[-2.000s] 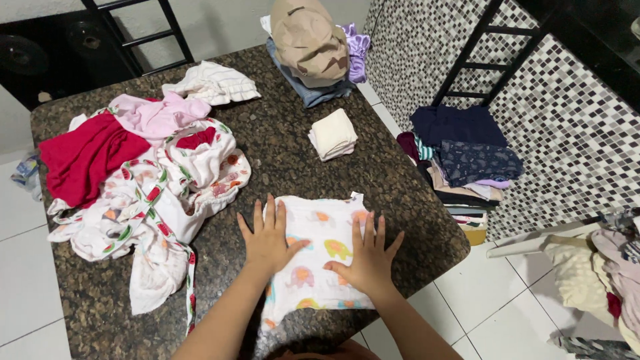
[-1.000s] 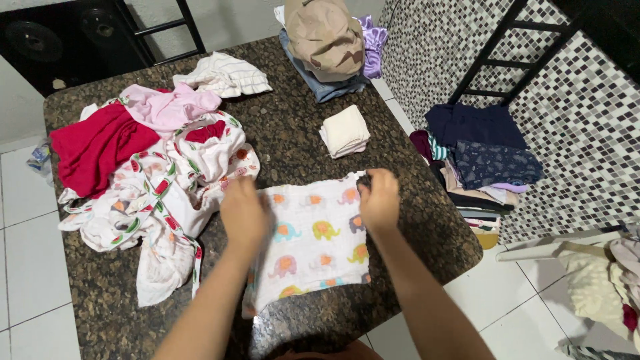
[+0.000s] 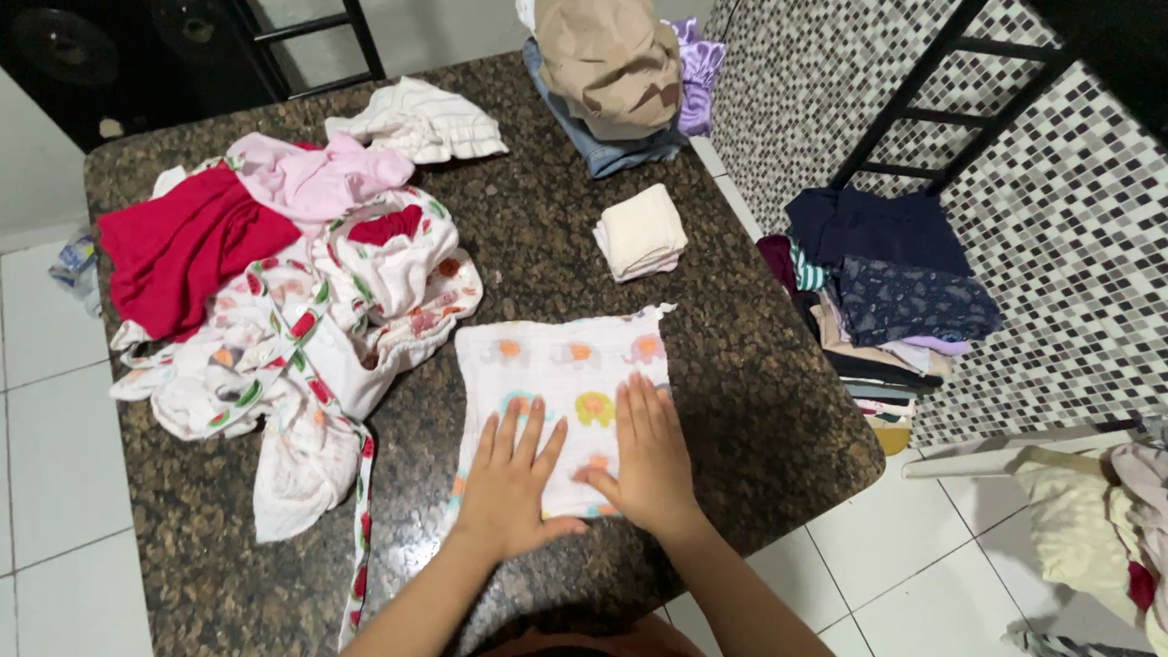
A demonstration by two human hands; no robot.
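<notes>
A white cloth printed with colored elephants (image 3: 566, 365) lies folded into a rough square on the dark granite tabletop (image 3: 748, 401). My left hand (image 3: 516, 484) rests flat on its lower left part, fingers spread, holding nothing. On the lower right part lies my right hand (image 3: 650, 465), palm down, its thumb apart from the fingers and nothing gripped. Beyond the cloth sits a small stack of folded cream cloths (image 3: 641, 230). To the left is a loose heap with a red garment (image 3: 187, 246), a pink cloth (image 3: 319, 173) and a white garment with watermelon-print trim (image 3: 301, 338).
At the table's far edge, a camouflage cap (image 3: 611, 68) sits on folded denim (image 3: 607, 151) beside purple satin (image 3: 698, 82). Right of the table stands a stack of folded clothes (image 3: 912, 301) near a black metal ladder-like frame (image 3: 940, 114). More clothes (image 3: 1077, 529) hang at the lower right.
One second ago my hands were at the elephant cloth's upper part, the right one at its upper right corner. Now both rest lower on the cloth, which looks smoother.
</notes>
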